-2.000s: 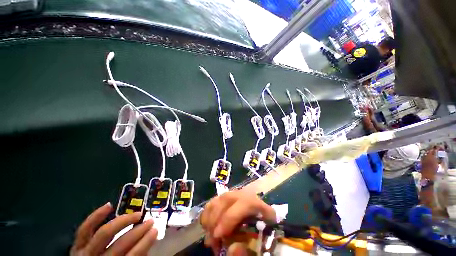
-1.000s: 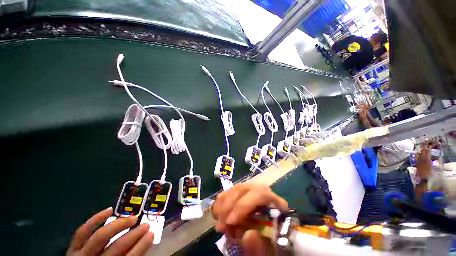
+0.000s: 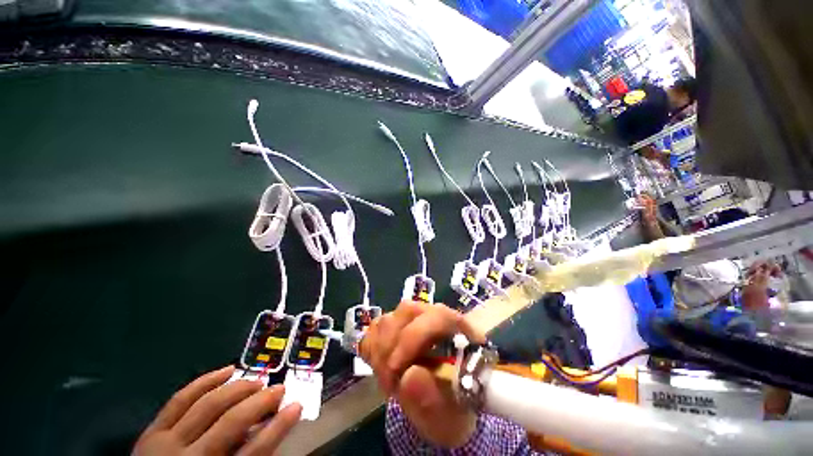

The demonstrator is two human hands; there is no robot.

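Note:
Open white adapters with dark insides and yellow blocks lie on the green belt; the leftmost adapter point(image 3: 266, 342) and second adapter point(image 3: 309, 343) are side by side. The third adapter point(image 3: 361, 322) is partly behind my right hand. My left hand point(image 3: 214, 417) has its fingers spread, fingertips at the white flaps point(image 3: 303, 392) of the two left adapters; its thumb is not clearly visible. My right hand point(image 3: 428, 361) is closed around the glue gun point(image 3: 471, 370). A pale tip, apparently its nozzle point(image 3: 335, 336), reaches over the second adapter's right side.
More adapters point(image 3: 465, 278) with coiled white cords run along the belt to the right. A glue-stained rail point(image 3: 615, 265) borders the belt. A thick white hose point(image 3: 570, 410) and black line run right from the gun. Other people point(image 3: 644, 111) are at the far right.
The adapters have shifted right in the picture. The third one stood apart from the second a second ago and is now partly covered by my right hand. The hose shows more fully.

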